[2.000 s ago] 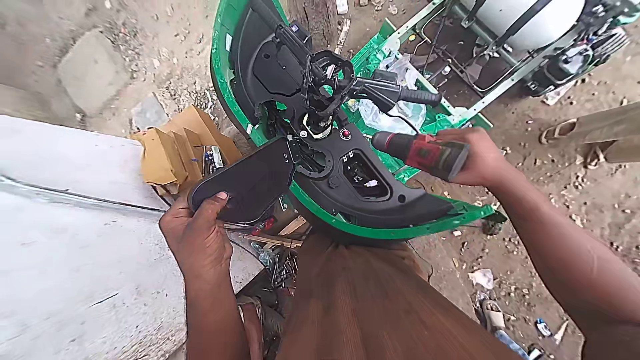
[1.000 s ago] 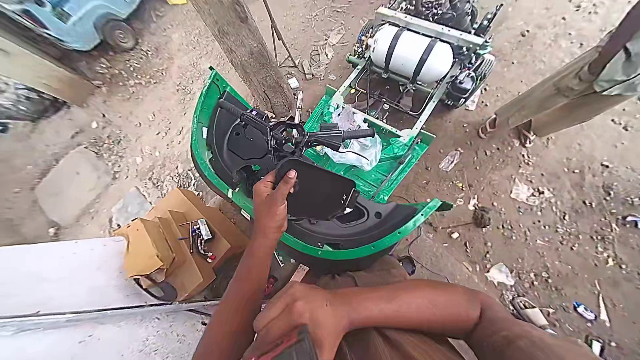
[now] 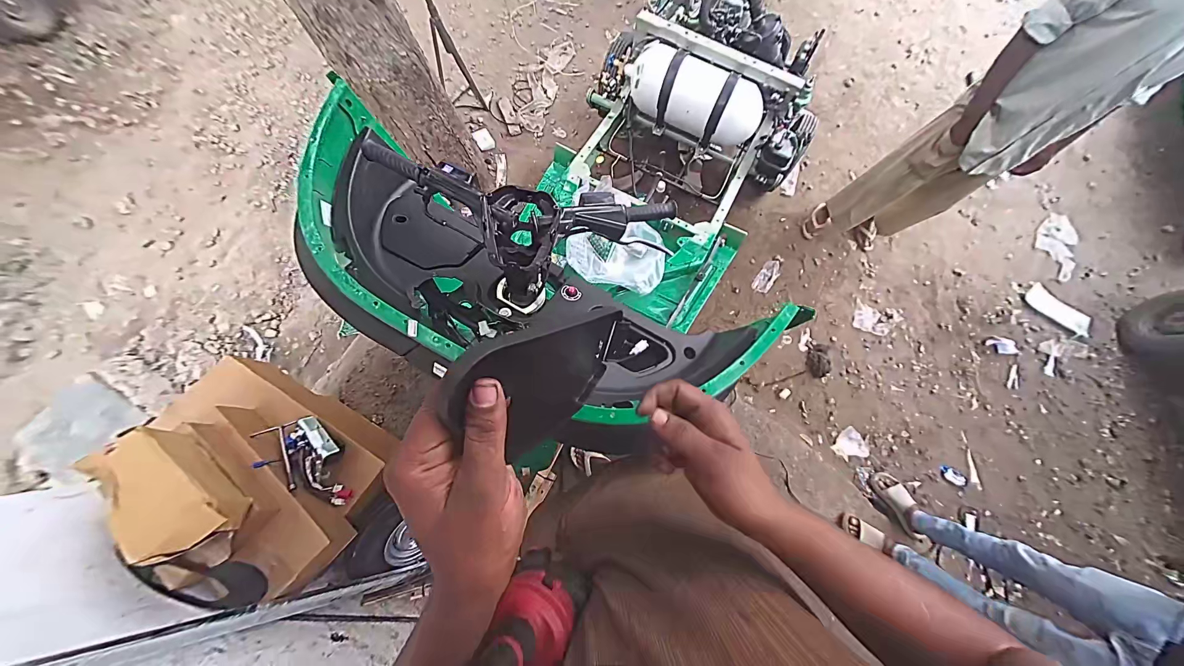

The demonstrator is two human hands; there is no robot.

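Note:
My left hand (image 3: 467,481) grips a black plastic cover panel (image 3: 541,375), thumb on its face, over the near edge of the black dashboard (image 3: 430,231). To the right of the panel is my right hand (image 3: 708,444), thumb and index finger nearly together; whether something small is between them I cannot tell. An open recess (image 3: 638,347) with a white connector shows beside the panel. Handlebars (image 3: 523,217) rise from the dashboard, which a green body shell (image 3: 319,185) surrounds. A red and black power drill (image 3: 536,610) rests against my body below my left hand.
A cardboard box (image 3: 305,407) with wired parts (image 3: 310,458) lies at left by a white surface (image 3: 55,564). Beyond the dashboard are a green chassis with a white tank (image 3: 694,97) and a tree trunk (image 3: 388,83). One person (image 3: 999,120) stands at right, another's legs (image 3: 1017,564) lower right.
Two seconds ago my right hand held the drill over the dashboard; now the drill is down against my body and that hand is off it, near the panel. The left hand has kept the panel.

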